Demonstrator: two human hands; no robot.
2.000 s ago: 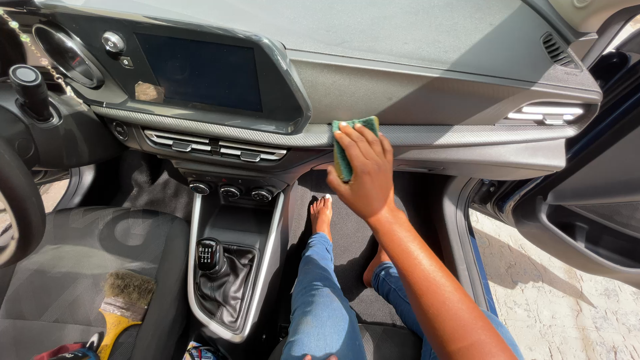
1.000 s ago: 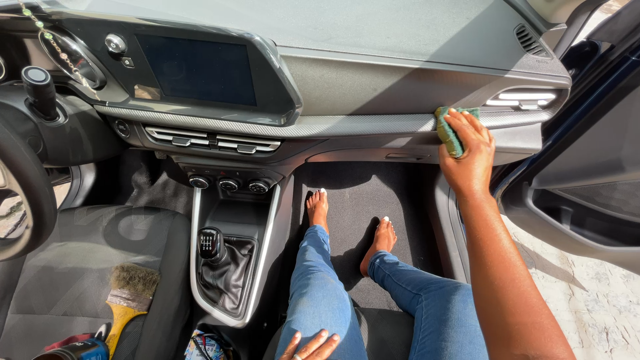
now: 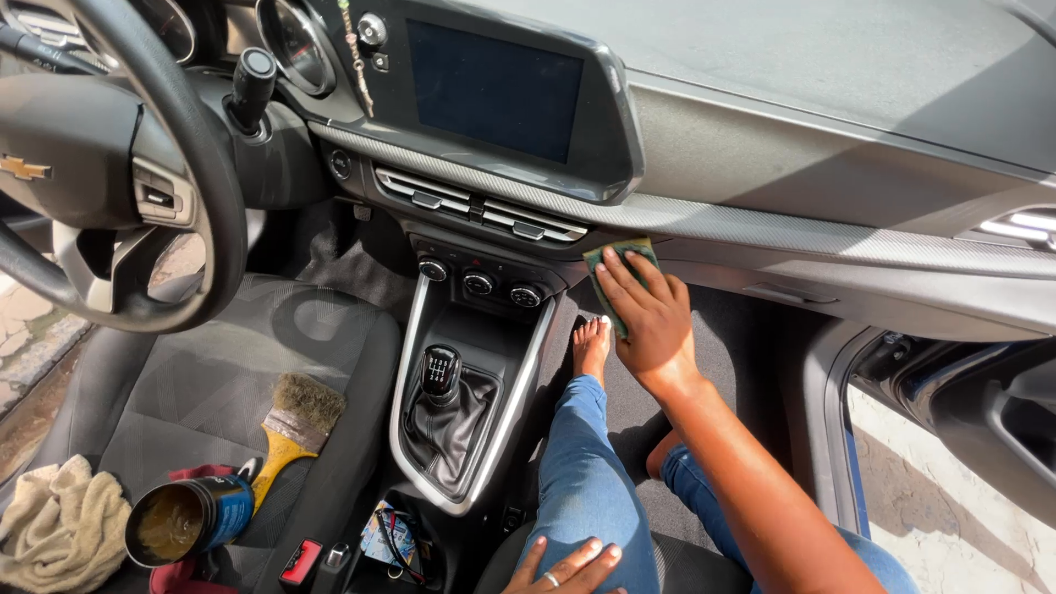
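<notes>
My right hand [image 3: 656, 326] presses a green and yellow scouring sponge [image 3: 617, 276] to the lower dashboard [image 3: 701, 256], just right of the center air vents [image 3: 483, 206]. The fingers lie spread over the sponge, which partly hides under them. At the bottom edge, my left hand [image 3: 569, 569], with a ring on one finger, rests on the thigh of my jeans, holding nothing. On the seat at the left lie a yellow-handled paintbrush [image 3: 297, 421], a tipped-looking round container of brownish paste [image 3: 186, 520] and a crumpled beige cloth [image 3: 62, 528].
A steering wheel [image 3: 223, 181] stands at the left. The gear lever [image 3: 440, 371] rises from the console between the seats. A dark touchscreen [image 3: 495, 91] sits above the vents. The car door [image 3: 998, 412] is open at the right, with paving beyond. Red cloth lies under the container.
My right hand with the sponge has moved left along the dashboard, from near the right air vent a second ago to beside the center vents. The view has turned left.
</notes>
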